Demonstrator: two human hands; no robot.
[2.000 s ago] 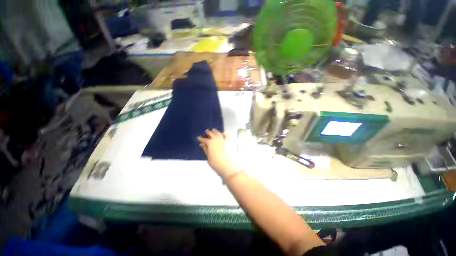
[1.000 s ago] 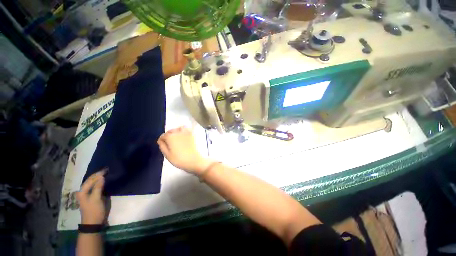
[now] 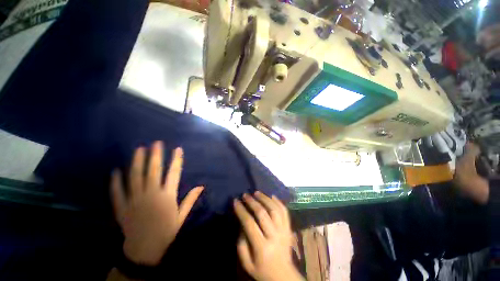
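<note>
Dark navy cloth (image 3: 181,126) lies over the left part of the white table and reaches to its front edge, beside the sewing machine's needle area. My left hand (image 3: 148,206) lies flat on the cloth with its fingers spread. My right hand (image 3: 266,233) rests its fingertips on the cloth near the front edge, fingers a little bent, and no grip shows. The cream sewing machine head (image 3: 351,71) stands behind and to the right. Its presser foot is too blurred to make out. Slim red-edged snips (image 3: 267,130) lie right of the needle area.
A green control panel (image 3: 340,96) with a lit screen is on the machine. The green-edged table front (image 3: 345,196) runs below. An orange-brown piece (image 3: 429,174) and a clear tray are at the table's right end. Another person's arm (image 3: 470,175) shows at far right.
The navy cloth has moved right and towards me, and now spreads beside the needle area. Both hands have moved right and down onto it. The view has shifted, and the fan has left it.
</note>
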